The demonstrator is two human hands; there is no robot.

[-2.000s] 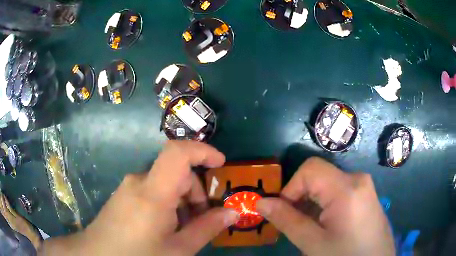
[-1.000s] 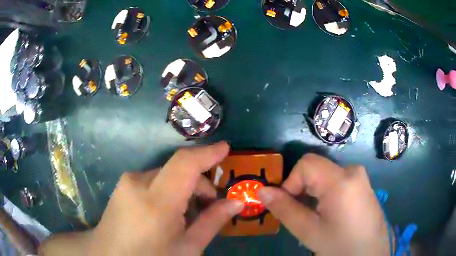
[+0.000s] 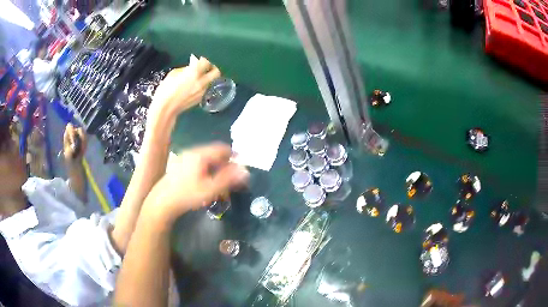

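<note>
My left hand point(image 3: 195, 180) is blurred, reaching in from the bottom edge at the left with its fingers bent; whether it holds anything cannot be told. A small round unit point(image 3: 219, 207) lies just below it, and a pale round piece point(image 3: 261, 207) lies to its right. The orange-brown fixture point(image 3: 443, 298) is cut off by the bottom edge. My right hand is not in view. Watch bodies point(image 3: 434, 258) and display modules point(image 3: 400, 217) lie on the green mat at the right.
Another person's hand point(image 3: 187, 84), with a white sleeve point(image 3: 81, 252), is beside a clear round dish point(image 3: 219, 95). White paper point(image 3: 263, 131), grey-clear discs point(image 3: 317, 163) and a long clear plastic strip point(image 3: 296, 255) lie mid-view. A grey post point(image 3: 327, 54) stands behind; a red tray point(image 3: 520, 39) is upper right.
The view has swung left. The fixture has shifted to the bottom right edge, and the red lit watch face is out of view. My left hand has left the fixture; my right hand is out of frame.
</note>
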